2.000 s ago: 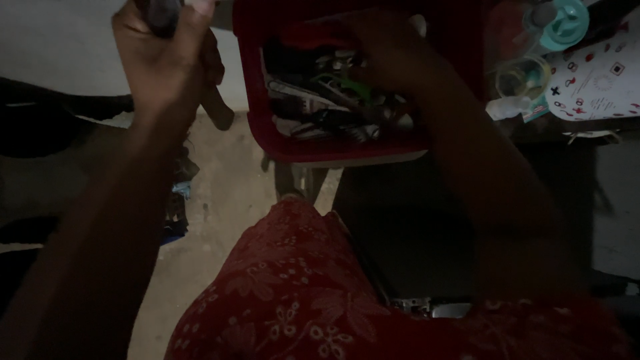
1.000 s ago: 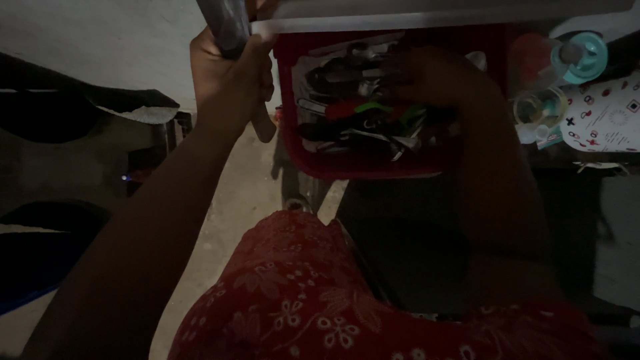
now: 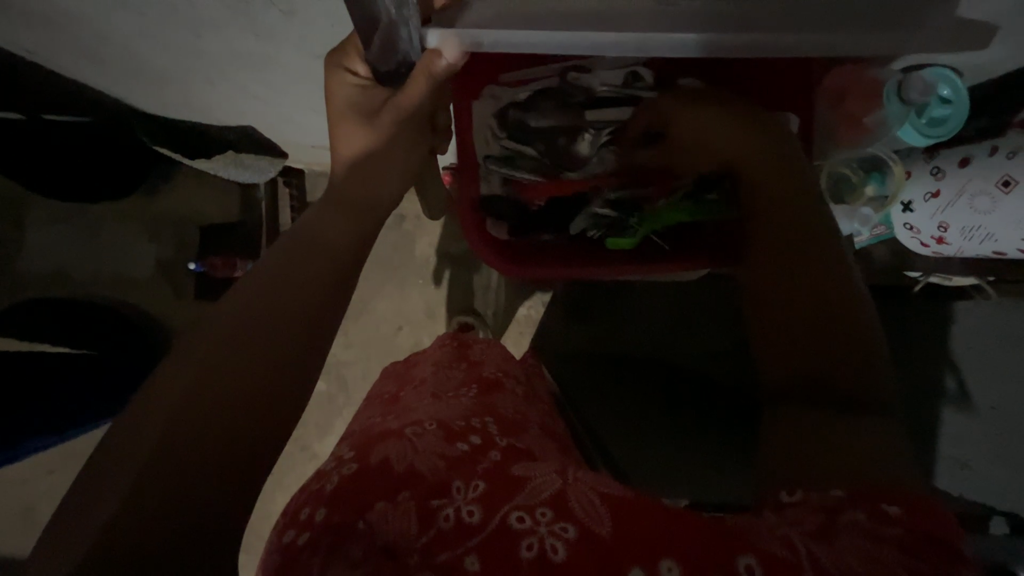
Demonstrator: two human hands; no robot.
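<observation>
My left hand grips a dark, slightly shiny object that runs out of the top of the view; its kind is unclear. The thumb of that hand lies at the corner of a whitish, translucent lid or panel. Below the panel is a red plastic bin holding a jumble of small items, among them a bright green one, white pieces and dark pieces. Deep in shadow, my right hand reaches into the bin over these items; its fingers and anything between them cannot be made out.
Right of the bin are a clear container with a turquoise lid, a round clear container and a white patterned item. A dark surface lies below the bin. Dark objects stand at the left. The light is dim.
The whitish panel has come into view above the bin beside my left hand. The items in the bin lie differently, with the green one now nearer its front. My right hand remains over the bin.
</observation>
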